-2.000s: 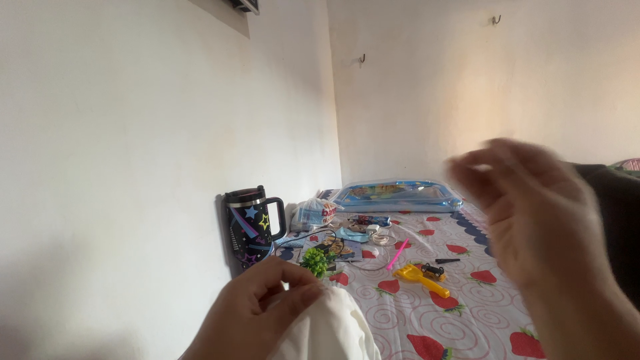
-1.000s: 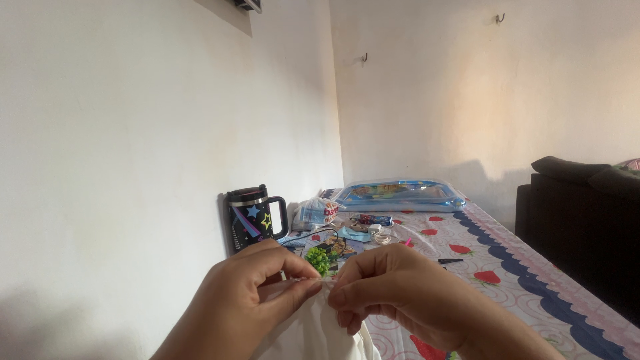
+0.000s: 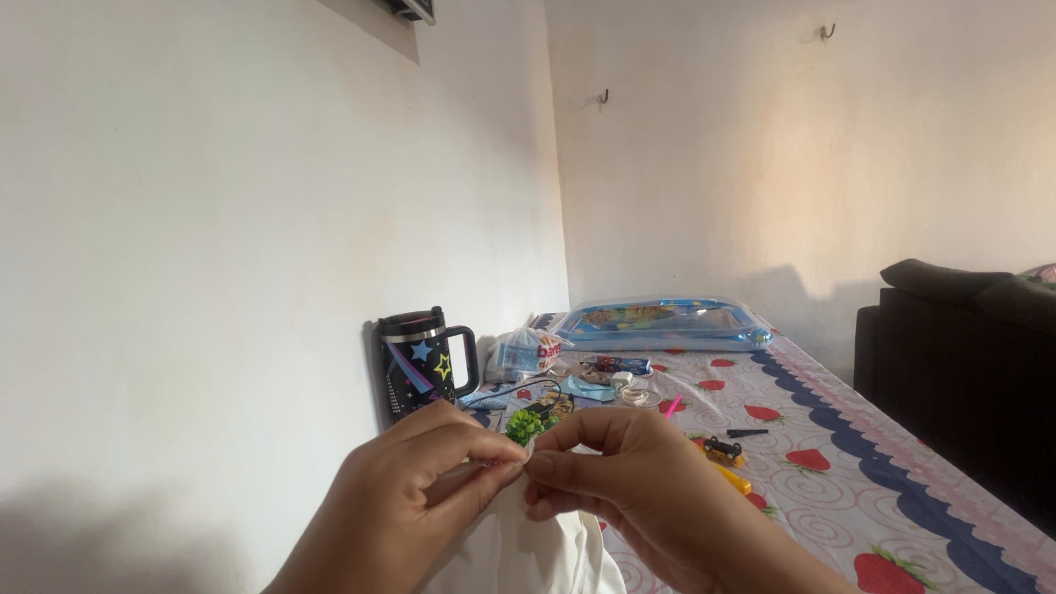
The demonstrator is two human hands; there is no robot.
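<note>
My left hand (image 3: 433, 487) pinches the gathered upper edge of a white cloth (image 3: 528, 549) between thumb and fingertips. My right hand (image 3: 619, 478) pinches the same edge just to the right, its fingertips touching those of my left hand. The cloth hangs in folds below both hands. If a needle or thread is between the fingers, it is too small to tell. Just beyond the fingertips shows a small green plant (image 3: 525, 426), its lower part hidden by the hands.
A black star-patterned tumbler (image 3: 417, 363) stands by the left wall. On the strawberry-print tablecloth (image 3: 813, 495) lie a plastic bag (image 3: 521, 355), a blue plastic-wrapped item (image 3: 660, 323), a white charger with cable (image 3: 631, 388), a toy car chassis (image 3: 723, 448) and a yellow plastic thing (image 3: 734, 478). A dark sofa (image 3: 949, 371) is at right.
My right hand was raised away from the cloth two seconds ago; it came down and left to the edge beside my left hand, which has kept its pinch.
</note>
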